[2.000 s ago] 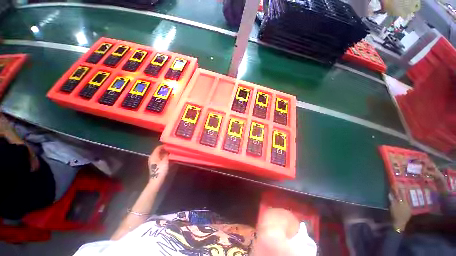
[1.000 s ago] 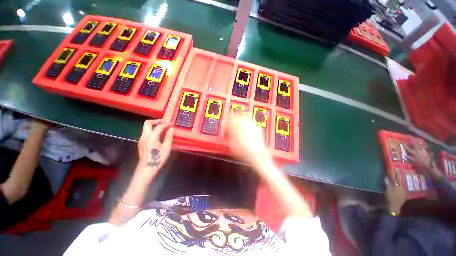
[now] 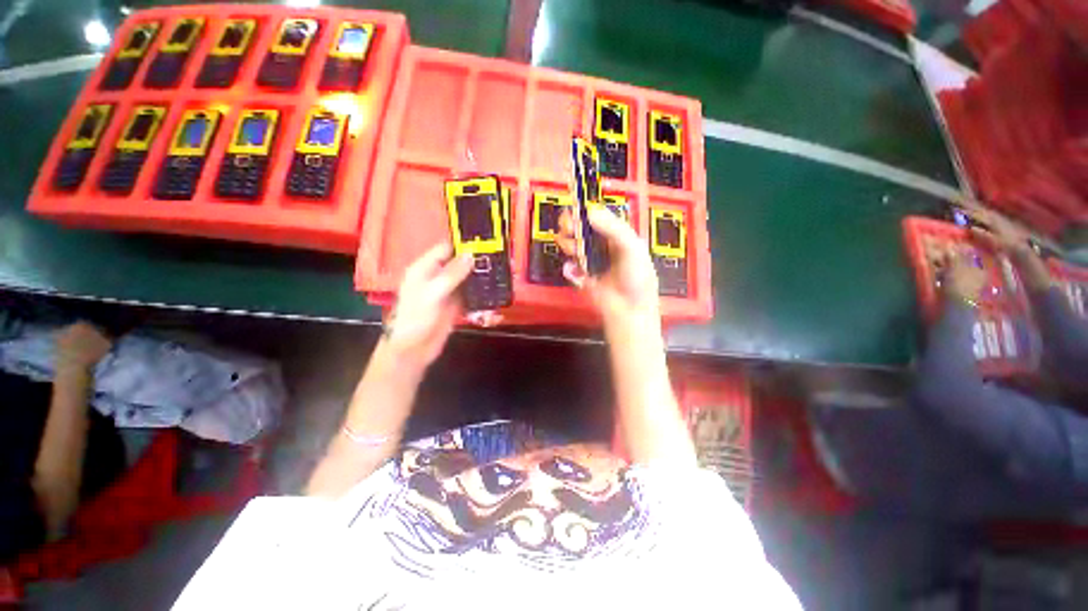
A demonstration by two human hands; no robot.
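Observation:
My left hand (image 3: 426, 298) holds a keypad phone (image 3: 478, 224) upright above the right-hand tray, its yellow border and dark screen facing me. My right hand (image 3: 616, 265) holds a second phone (image 3: 586, 191), turned nearly edge-on. Under them lies the red phone tray (image 3: 382, 254), with phones in its right pockets and empty pockets at its left and upper middle. My hands and the held phones partly hide the lower row.
A second red tray (image 3: 203, 218) full of phones stands at the left, touching the working tray; several screens are lit. Both lie on the green bench (image 3: 811, 251). A person's forearm shows at left. At right, another person's hands (image 3: 969, 281) are over a red tray.
My left hand has left the tray's front edge and now holds up a phone. My right hand has lifted another. The upper-middle and lower-left pockets are now empty. The view has shifted.

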